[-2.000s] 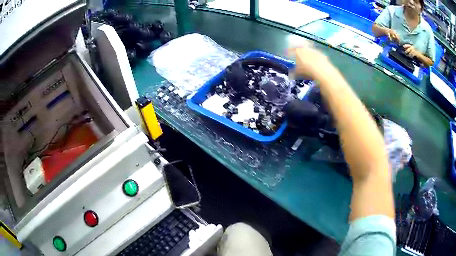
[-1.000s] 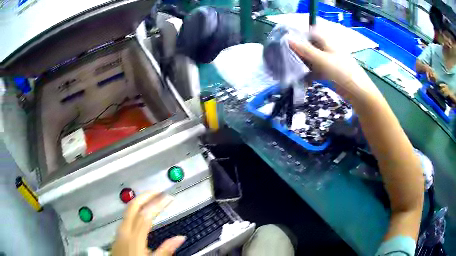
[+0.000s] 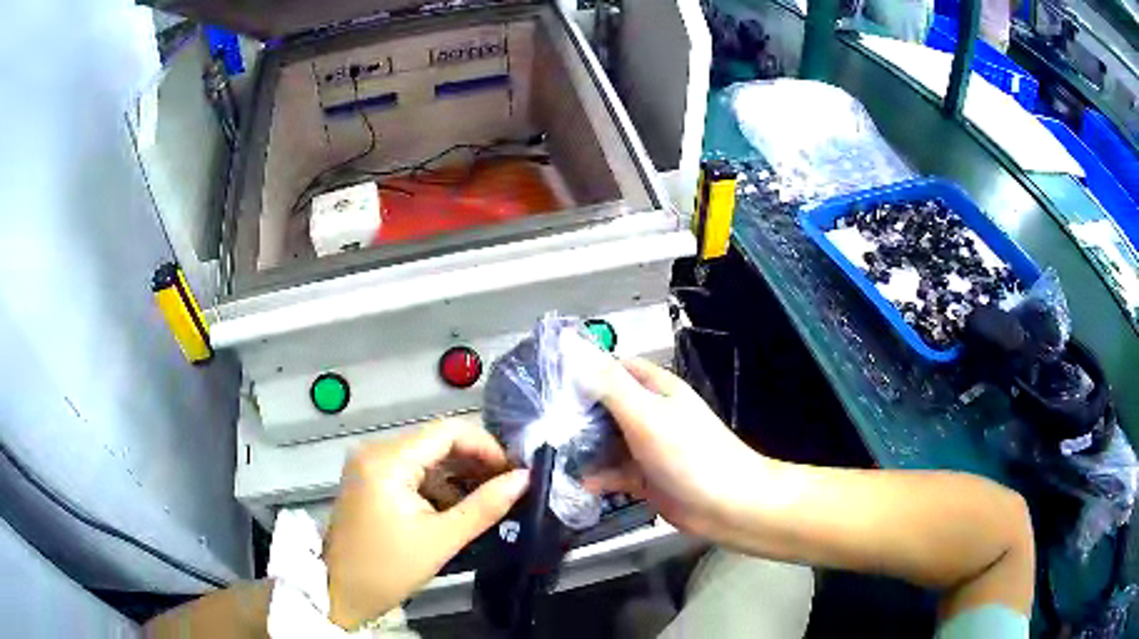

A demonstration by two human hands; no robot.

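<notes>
Black headphones (image 3: 510, 564) are in front of me, low before the chamber's front panel. A clear plastic bag (image 3: 550, 381) covers the upper ear cup. My right hand (image 3: 668, 437) grips the bagged ear cup from the right. My left hand (image 3: 419, 512) has its thumb and fingers at the headband just below the bag. The lower part of the headphones hangs below, partly dark and blurred. The shield box (image 3: 437, 287) stands open behind my hands.
A red mat (image 3: 468, 206), a white block (image 3: 345, 219) and thin black cables are inside the chamber. Yellow-and-black bars (image 3: 714, 212) flank its front. At right, the green bench (image 3: 824, 362) holds a blue tray (image 3: 874, 293) of small parts, clear plastic and more bagged headphones.
My right hand has brought the bagged headphones from above the blue tray to in front of the chamber. My left hand has come onto them. The view has turned left.
</notes>
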